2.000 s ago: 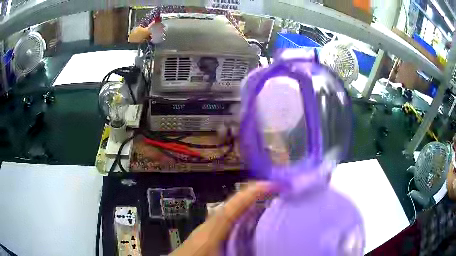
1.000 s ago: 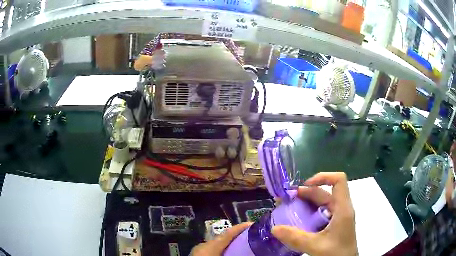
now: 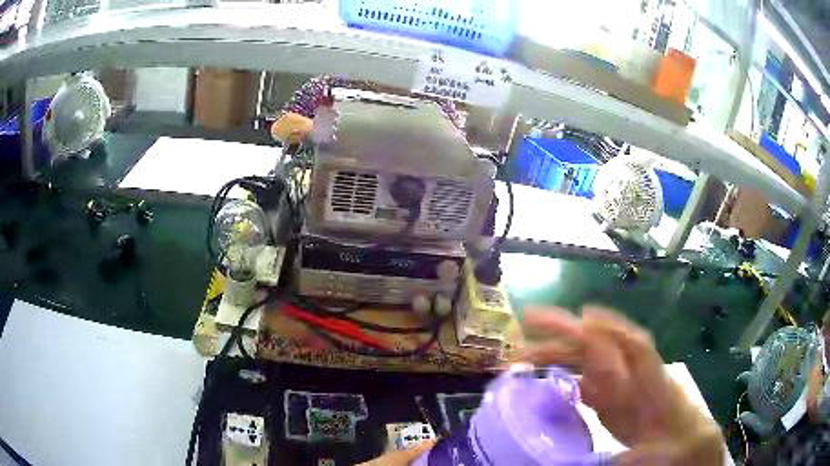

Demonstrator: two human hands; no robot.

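The purple water bottle point(image 3: 528, 414) is at the lower centre right, above the black fixture, its lid now folded down on top. My left hand point(image 3: 400, 455) shows only in part at the bottom edge, against the bottle's lower left side; the rest is hidden or cut off. My right hand point(image 3: 628, 382) is blurred, beside and above the lid at the right, fingers extended and holding nothing that shows.
The black fixture point(image 3: 373, 390) holds two jig recesses and white sockets point(image 3: 244, 430). Behind are stacked instruments point(image 3: 391, 264), red leads point(image 3: 337, 326), a bulb point(image 3: 241, 235) and a cream socket block point(image 3: 484, 314). A shelf point(image 3: 273, 45) crosses overhead. A person's hand point(image 3: 293, 127) shows behind the instruments.
The bottle's lid went from raised to folded down. My right hand came to the bottle, then moved off its side to beside the lid. The bottle is lower than at first.
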